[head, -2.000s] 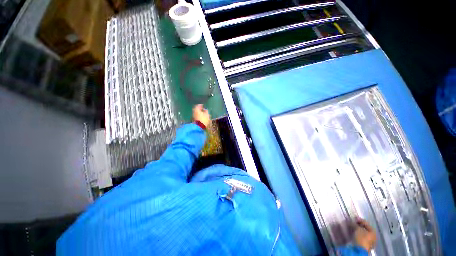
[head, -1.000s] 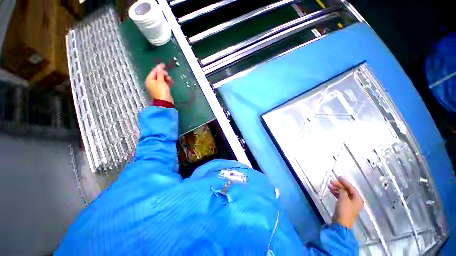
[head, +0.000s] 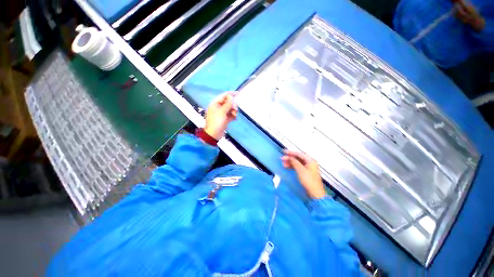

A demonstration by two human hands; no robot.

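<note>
A large silver metal back plate (head: 346, 124) with pressed ribs lies on a blue foam pad (head: 222, 67) in front of me and to the right. My left hand (head: 219, 114) is raised at the plate's near left corner, fingertips pinched together; a small pale thing may be between them, too blurred to tell. My right hand (head: 304, 172) is at the plate's near long edge, its thumb and fingertips close together. I cannot tell whether it holds anything or whether a fine line runs between the hands.
Silvery ridged stacked strips (head: 81, 135) stand at the left. A white roll (head: 97, 48) and small bits lie on the green bench (head: 127, 103). A pale side rail (head: 157, 81) borders shiny rollers (head: 189, 40). A person in a blue smock (head: 433, 30) is opposite.
My left hand has moved from the green bench to the plate's left corner. My right hand has moved from over the plate to its near edge. The view has turned rightward.
</note>
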